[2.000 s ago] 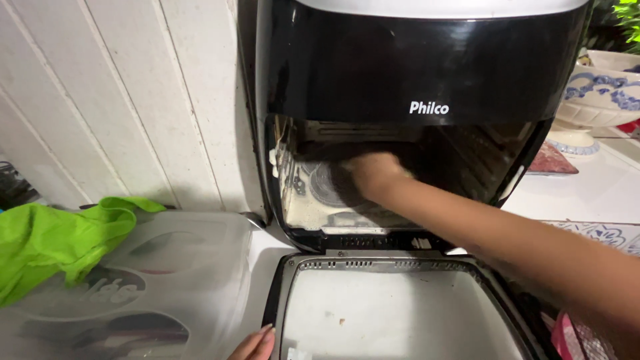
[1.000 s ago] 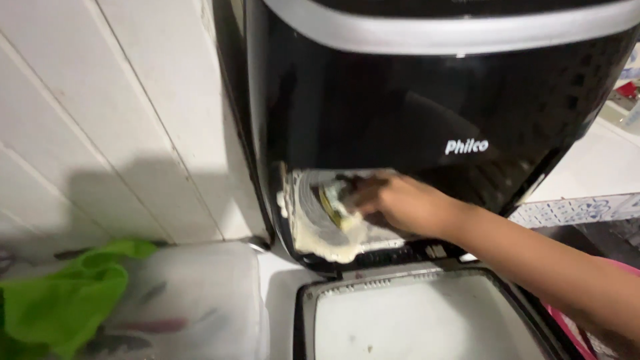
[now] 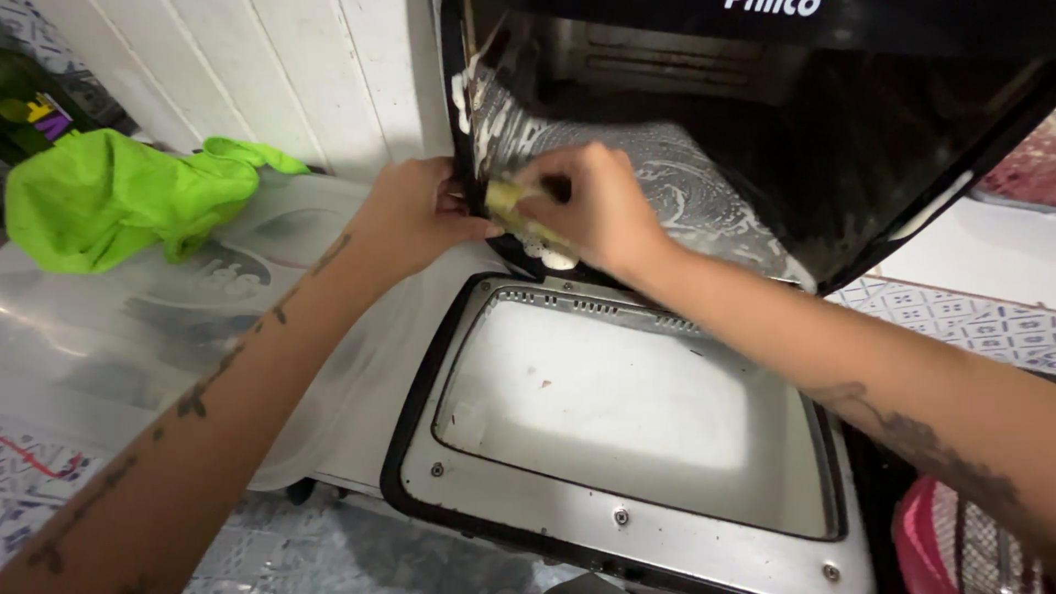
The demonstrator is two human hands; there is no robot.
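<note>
The black Philco air fryer oven (image 3: 825, 33) stands with its door (image 3: 623, 517) folded down toward me. White foam in swirls coats the floor (image 3: 672, 177) of its cavity. My right hand (image 3: 586, 202) grips a yellow sponge (image 3: 505, 196), pressed at the front left corner of the opening, with suds (image 3: 554, 254) just below it. My left hand (image 3: 429, 206) is at the left edge of the oven's frame, fingers bent against it and thumb pointing toward the sponge; whether it grips the edge cannot be told.
A bright green cloth (image 3: 136, 198) lies on a translucent plastic box (image 3: 91, 313) at the left. White paneling (image 3: 305, 74) rises behind it. A pink-rimmed basket (image 3: 924, 536) is at the lower right, and a container with reddish contents (image 3: 1023, 173) is at the right edge.
My left hand has come up to the oven's left edge. My right hand has moved with the sponge to the front left corner. The view has shifted down.
</note>
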